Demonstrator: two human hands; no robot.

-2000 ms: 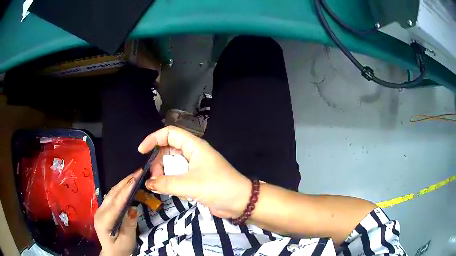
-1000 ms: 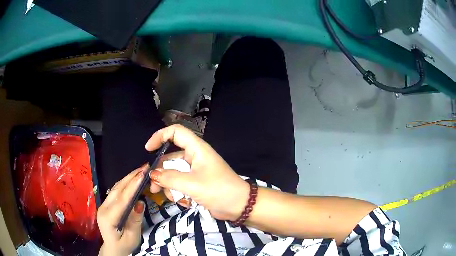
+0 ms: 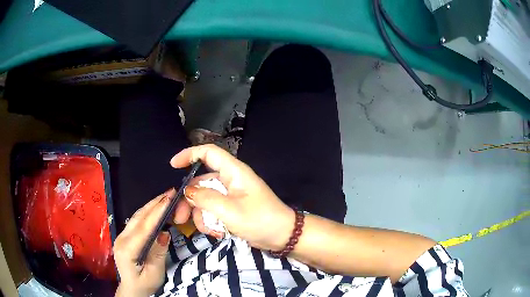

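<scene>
A thin dark display panel (image 3: 169,213) is held nearly edge-on over my lap, tilted with its upper end to the right. My left hand (image 3: 142,243) grips its lower part between thumb and fingers. My right hand (image 3: 232,200), with a beaded bracelet, is at the panel's upper end, its index finger over the tip. It holds a crumpled white wipe (image 3: 212,219) in its fingers and palm. An orange flex tab (image 3: 185,227) shows partly behind the panel, between the hands. The panel's faces are mostly hidden.
A black tray (image 3: 107,174) holding red film-wrapped material (image 3: 67,212) is at the left. A green bench edge (image 3: 261,23) crosses the top, with a black sheet (image 3: 131,23) overhanging it. A black cable (image 3: 407,69) hangs from a grey metal box (image 3: 500,40) at the upper right.
The panel's upper end and my right hand have shifted slightly up and right. The wipe now looks more crumpled and shows lower in the hand. My left hand keeps its grip.
</scene>
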